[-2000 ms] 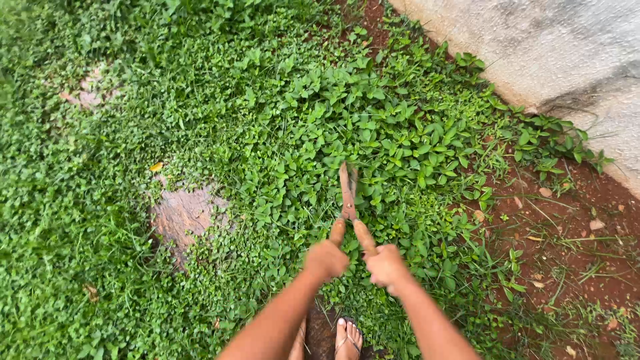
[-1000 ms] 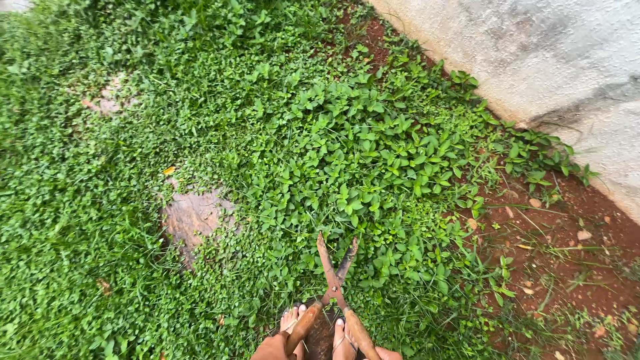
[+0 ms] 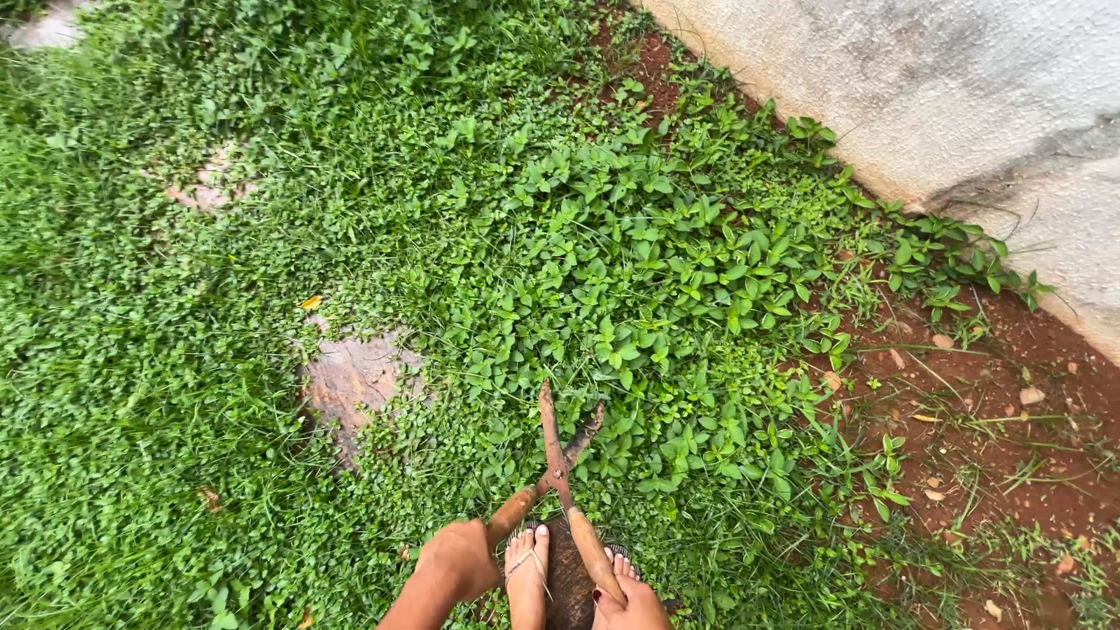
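Note:
Rusty garden shears (image 3: 556, 473) with wooden handles lie low in the middle of the view, their blades spread in a V over leafy green weeds (image 3: 612, 341). My left hand (image 3: 458, 558) is closed around the left wooden handle. Around the lower end of the right handle (image 3: 595, 553) my right hand (image 3: 632, 607) is closed, partly cut off by the bottom edge. Just under the shears, my feet in sandals (image 3: 528, 569) stand on a dark brown patch.
A rough whitish wall (image 3: 919, 96) runs along the upper right. Reddish soil with small stones (image 3: 1006, 437) lies below it. Flat stone slabs (image 3: 359, 381) show through the low growth on the left, with a yellow leaf (image 3: 311, 302) near one.
Two seconds ago the shear blades were nearly together, farther forward in the weeds. The shears have since been drawn back toward my feet, and their blades and handles have spread apart.

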